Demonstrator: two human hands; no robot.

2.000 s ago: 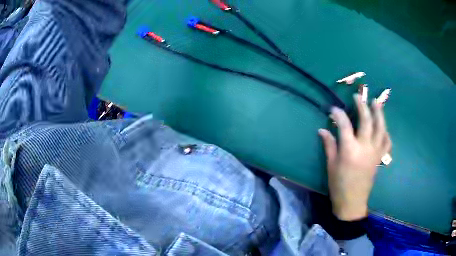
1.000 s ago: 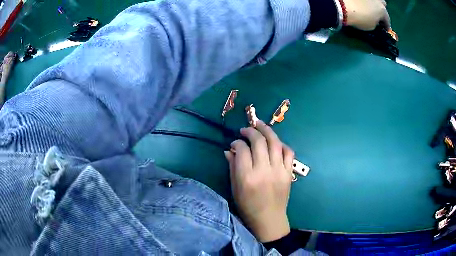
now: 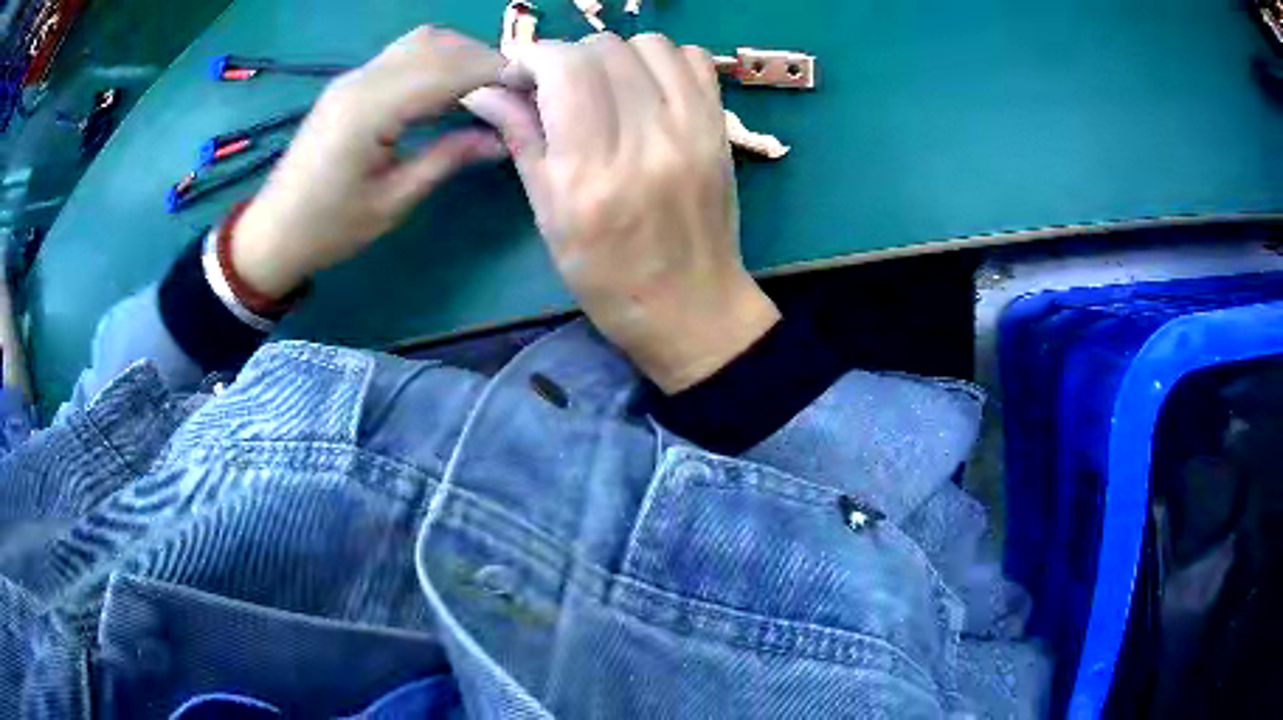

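Several black cables lie on the green work surface (image 3: 957, 127); their blue connectors with short red sections show at the left (image 3: 222, 68). My left hand (image 3: 352, 162) is closed around the cables near their middle, its fingertips meeting my right hand. My right hand (image 3: 633, 190) lies palm down over the copper ends, fingers bent around them; its grip underneath is hidden. A flat copper terminal with two holes (image 3: 777, 68) sticks out to the right of it, and another copper piece (image 3: 757, 137) just below. A further copper piece (image 3: 519, 26) stands above my hands.
A blue bin (image 3: 1126, 422) stands below the surface's near edge at the right, with blue material beside it. Small copper pieces (image 3: 588, 11) are cut off by the top edge. Dark parts (image 3: 99, 120) lie at the far left, and another at the top right corner.
My left hand has come back from the far side, where it was on a dark pile, to the cables beside my right hand. The view has swung, bringing the blue bin into sight.
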